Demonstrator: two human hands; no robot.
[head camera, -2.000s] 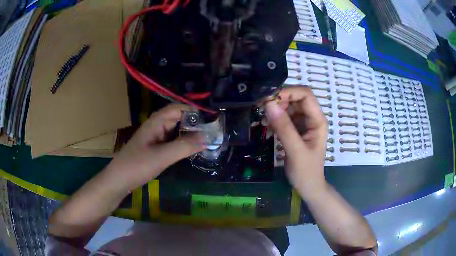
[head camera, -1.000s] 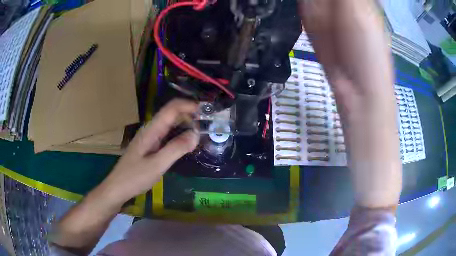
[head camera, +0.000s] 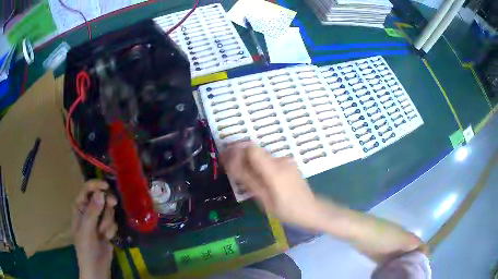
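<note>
The black test fixture (head camera: 158, 65) stands left of centre, its thick red clamp handle (head camera: 131, 180) pointing down toward me. A pale round part (head camera: 160, 192) shows just right of the handle. My left hand (head camera: 95, 218) is left of the handle, fingers curled around a small dark item, mostly hidden. My right hand (head camera: 262, 174) is blurred over the lower left of the white module tray (head camera: 284, 117), which holds rows of dumbbell-shaped modules. Its fingertips are too blurred to show whether they hold anything.
A second module tray (head camera: 377, 103) adjoins on the right; another (head camera: 205, 43) lies behind. Brown cardboard (head camera: 49, 196) with a dark pen-like strip (head camera: 30, 166) is at left. Notes (head camera: 262, 16) and stacked white trays (head camera: 355, 11) lie at the back. A green label (head camera: 207, 253) is in front.
The view has shifted right, moving the fixture left in the picture. The red handle now shows lowered over the fixture's front. My left hand has left the nest; my right hand moved to the tray's near left.
</note>
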